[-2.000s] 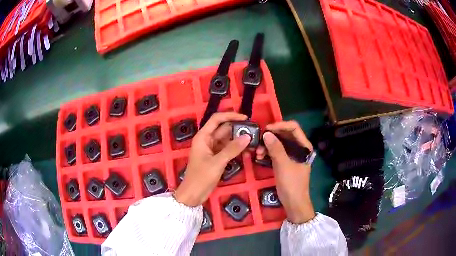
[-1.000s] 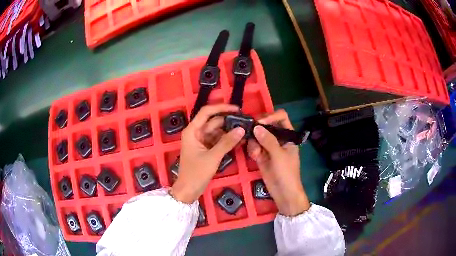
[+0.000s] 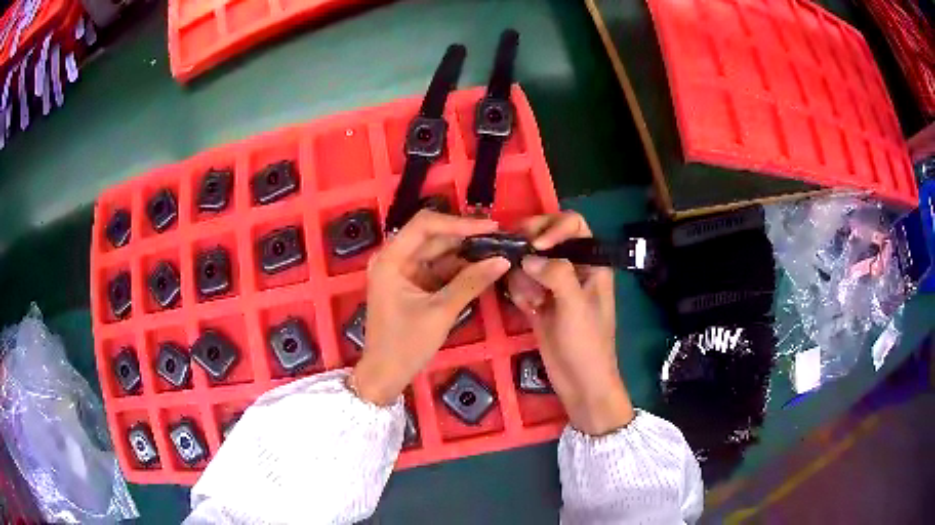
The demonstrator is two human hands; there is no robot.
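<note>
My left hand (image 3: 415, 297) holds a black watch case (image 3: 494, 247), seen nearly edge-on, between thumb and fingers. My right hand (image 3: 569, 308) grips a black strap (image 3: 590, 252) at the case's right side; its shiny end points right. Whether strap and case are joined is hidden by the fingertips. Beneath the hands lies an orange-red parts tray (image 3: 338, 154) with black cases in most visible pockets. Two strapped watches, one at the left (image 3: 425, 136) and one at the right (image 3: 494, 117), lie across its top right part.
Dark bundles of straps (image 3: 718, 277) lie right of my hands, beside a crumpled clear bag (image 3: 836, 277). Another orange-red tray (image 3: 784, 97) is at upper right, another (image 3: 256, 31) at the top. A clear plastic bag (image 3: 62, 420) lies at lower left.
The held case has tilted from showing its back to nearly edge-on. The strap in my right hand has swung up to nearly level. The view has shifted slightly.
</note>
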